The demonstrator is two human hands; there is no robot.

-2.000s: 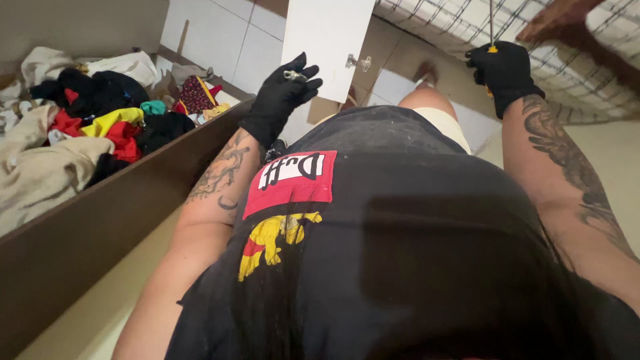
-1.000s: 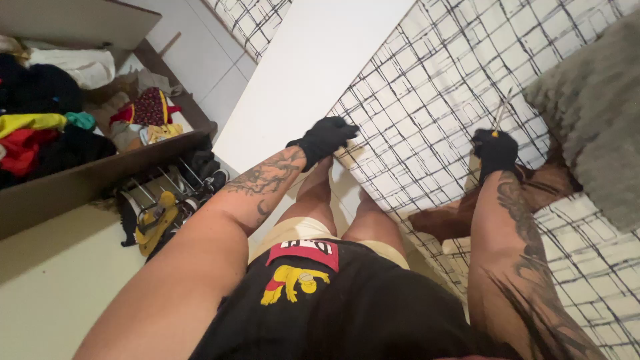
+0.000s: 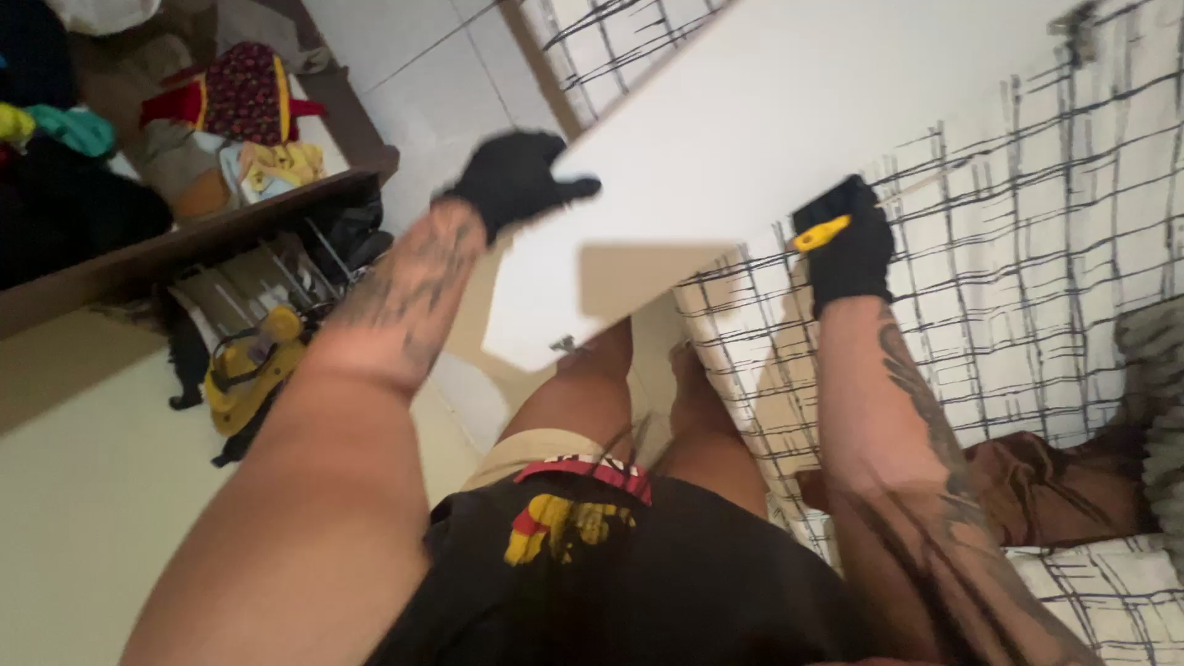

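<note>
A long white panel (image 3: 684, 157), with a metal hinge (image 3: 566, 344) at its near end and another metal fitting (image 3: 1075, 32) at its far right, slants across the view above a checked bed cover. My left hand (image 3: 518, 180), in a black glove, lies at the panel's left edge, thumb spread over its face; the edge sits between thumb and fingers. In my black-gloved right hand (image 3: 846, 240) is a screwdriver with a yellow handle (image 3: 821, 233), its thin shaft pointing up and right over the cover. That hand is beside the panel's right edge; whether it touches is unclear.
To the left, a dark wooden drawer or shelf (image 3: 199, 217) holds piled clothes. Below it, a metal rack (image 3: 305, 264) carries yellow and black footwear. The checked bed cover (image 3: 999, 231) spans the right, with a grey textured cloth (image 3: 1156, 370) at its edge. Pale tiles (image 3: 416, 74) show behind the panel.
My left hand held a small metal piece two seconds ago; now it is at the panel's edge. The panel stretches across more of the view. The view has shifted strongly.
</note>
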